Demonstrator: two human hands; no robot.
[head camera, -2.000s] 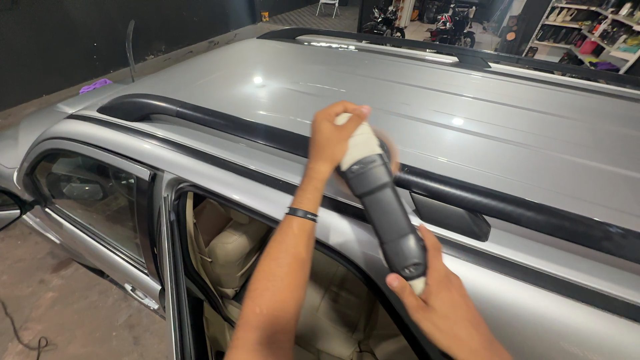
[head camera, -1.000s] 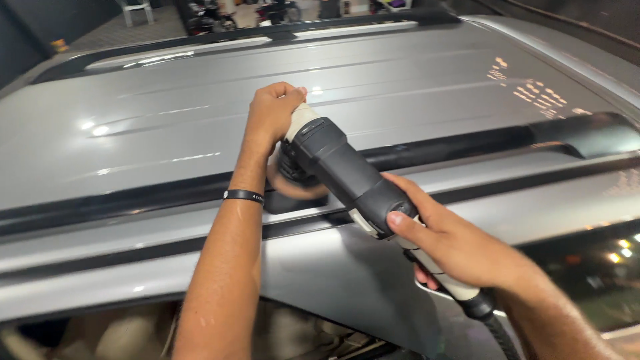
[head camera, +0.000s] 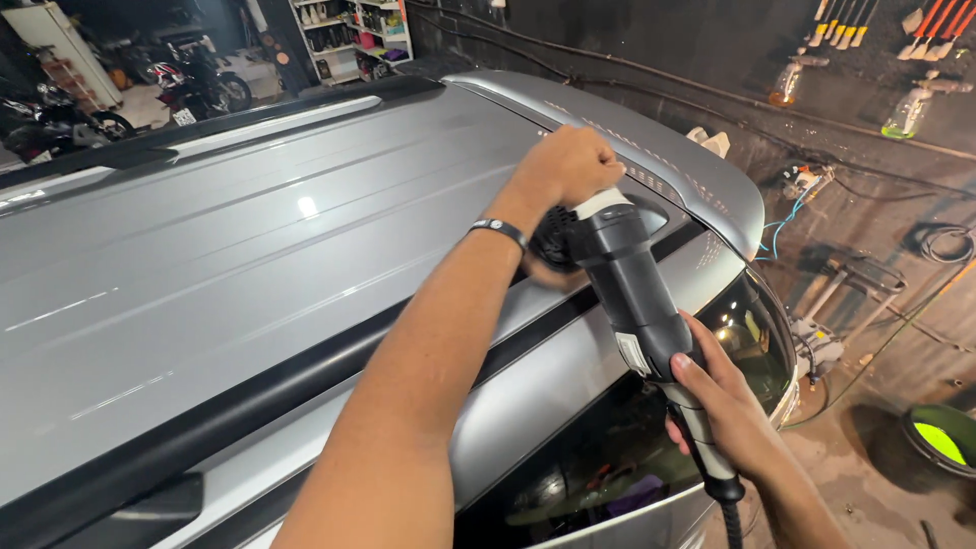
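Observation:
A corded electric car polisher (head camera: 629, 267), black with pale parts, lies across the rear side edge of a silver car's roof (head camera: 252, 229). My left hand (head camera: 572, 164) grips the pale front of its head, with a dark band on the wrist. My right hand (head camera: 713, 396) is wrapped round the rear handle near the cord. The round pad (head camera: 553, 271) is blurred and sits beside the rear end of the black roof rail (head camera: 305, 366); its contact with the paint is partly hidden by the tool and my forearm.
The rear spoiler (head camera: 686, 168) and rear side window (head camera: 602, 457) adjoin the work spot. Spray bottles (head camera: 907, 110) and brushes (head camera: 842, 27) hang on the dark wall. A bucket (head camera: 942, 442) and a metal stand (head camera: 846, 282) are at right. Motorcycles (head camera: 202, 84) and shelves (head camera: 343, 38) stand behind.
Both hands have carried the polisher along the roof edge to the rear end, past the middle of the rail. The view has swung toward the car's rear. Both hands keep their grip.

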